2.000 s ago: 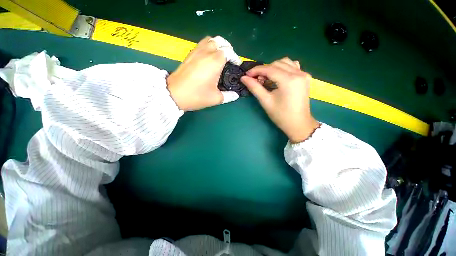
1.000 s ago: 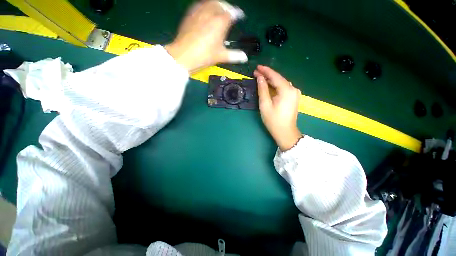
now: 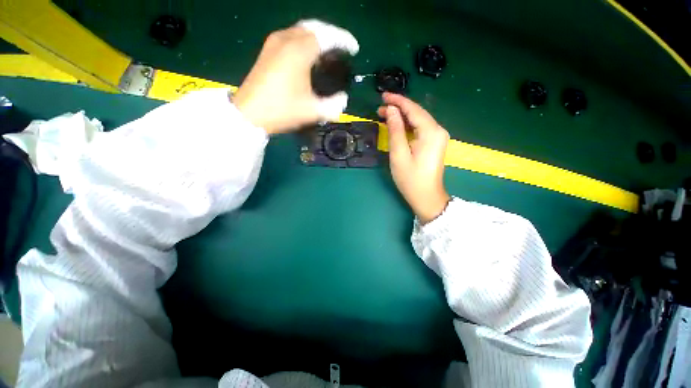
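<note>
My left hand (image 3: 292, 79), with white covers on its fingertips, holds a round black part (image 3: 332, 73) between thumb and fingers, above the yellow rail. A flat black rectangular fixture (image 3: 358, 155) with a round seat lies at the near edge of the rail, below my left hand. My right hand (image 3: 417, 148) is just right of the fixture, thumb and index finger close together at its upper right. Whether it holds something thin cannot be told.
Several round black parts, one (image 3: 431, 60) near the top middle, lie on the green surface beyond the yellow rail (image 3: 530, 173). A crumpled white cloth (image 3: 57, 140) is at left, a slanted yellow post (image 3: 64, 38) at upper left. Dark cluttered items (image 3: 629, 258) lie at far right.
My left hand left the fixture, reached over the rail and now holds a round black part, moving back toward the fixture. My right hand moved off the fixture to its right side.
</note>
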